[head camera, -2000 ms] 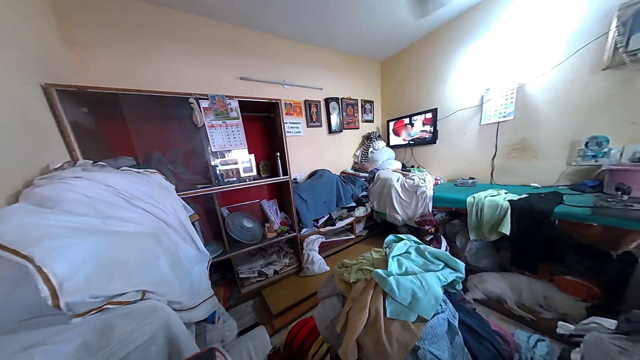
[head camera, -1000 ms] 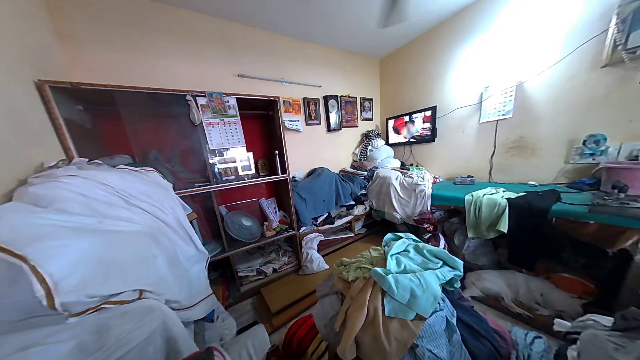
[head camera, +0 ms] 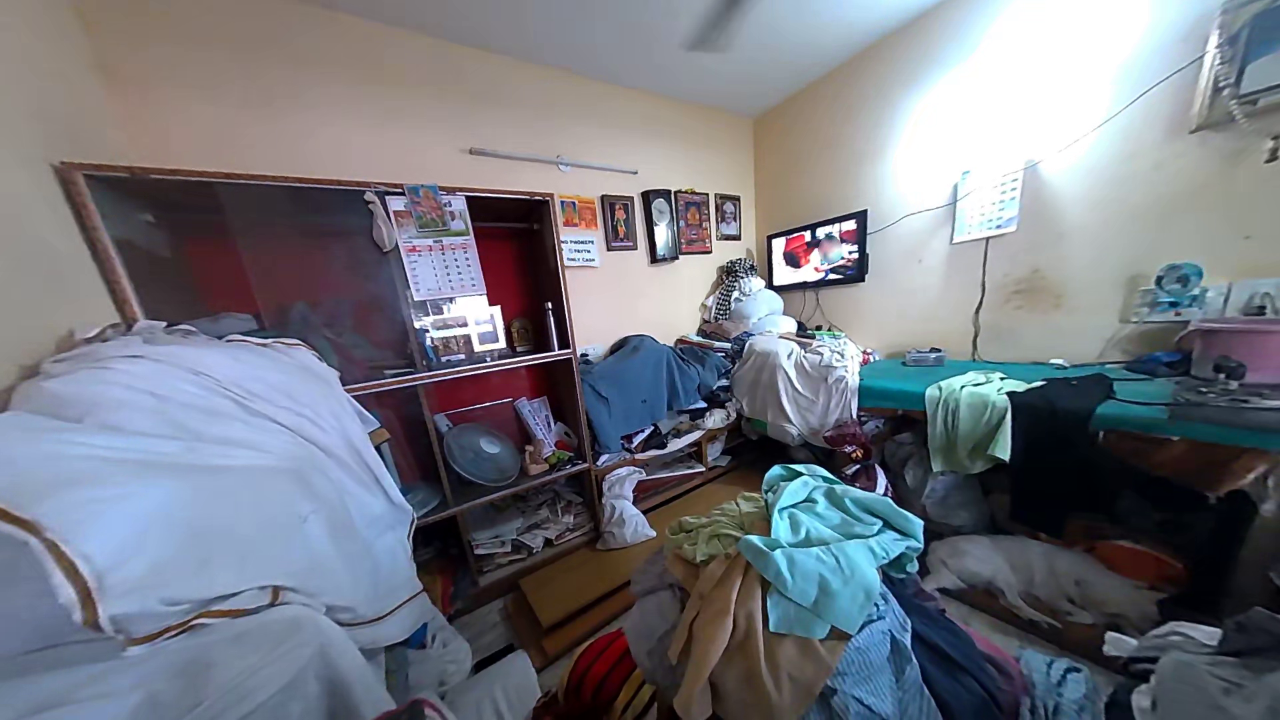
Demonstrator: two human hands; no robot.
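Note:
Neither my left hand nor my right hand shows in the head view. A heap of clothes stands at the lower centre, topped by a turquoise cloth (head camera: 825, 545) beside an olive-green cloth (head camera: 715, 527). A tan garment (head camera: 745, 630) hangs down its front, with a blue striped shirt (head camera: 875, 665) to the right. At the right, a pale green cloth (head camera: 970, 420) and a black cloth (head camera: 1055, 450) drape over the edge of a green-covered table (head camera: 895, 385).
A large bundle under a white sheet (head camera: 210, 480) fills the left side. Behind it stands a glass-fronted cabinet (head camera: 460, 375). A light-coloured dog (head camera: 1040, 575) lies on the floor below the table. A television (head camera: 818, 250) is mounted near the corner, and a pink tub (head camera: 1235, 350) sits at far right.

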